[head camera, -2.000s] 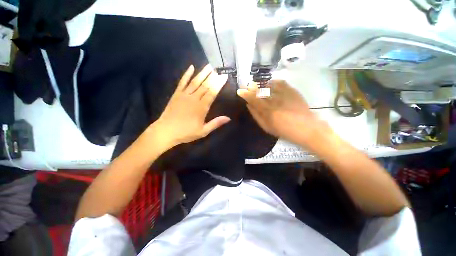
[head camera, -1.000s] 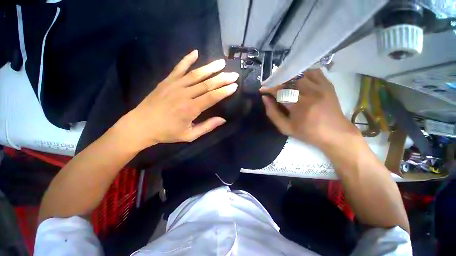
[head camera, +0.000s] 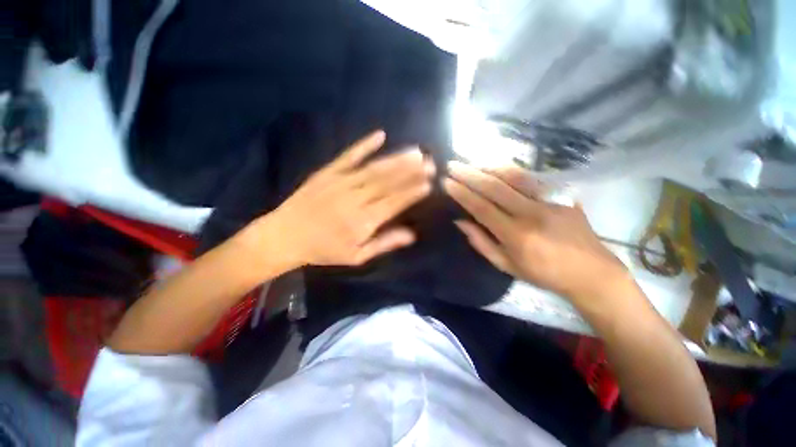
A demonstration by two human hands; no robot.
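A large dark garment panel lies across the machine table and over its front edge, with light trim lines at the far left. My left hand lies flat on the panel, fingers spread. My right hand rests on the panel's right part, fingertips close to those of my left hand. The white sewing machine head is above and right of my hands, blurred. The presser foot and needle cannot be made out clearly. Neither hand visibly pinches anything.
Yellow-handled scissors lie right of the machine, beside a brown-edged tray of small parts. Red plastic baskets show below the table at the left, and red plastic also shows below at the right. The white table edge crosses the front.
The view has shifted and blurred. The machine head appears farther right of my hands. My right hand has moved from beside the needle area to close by my left hand on the cloth.
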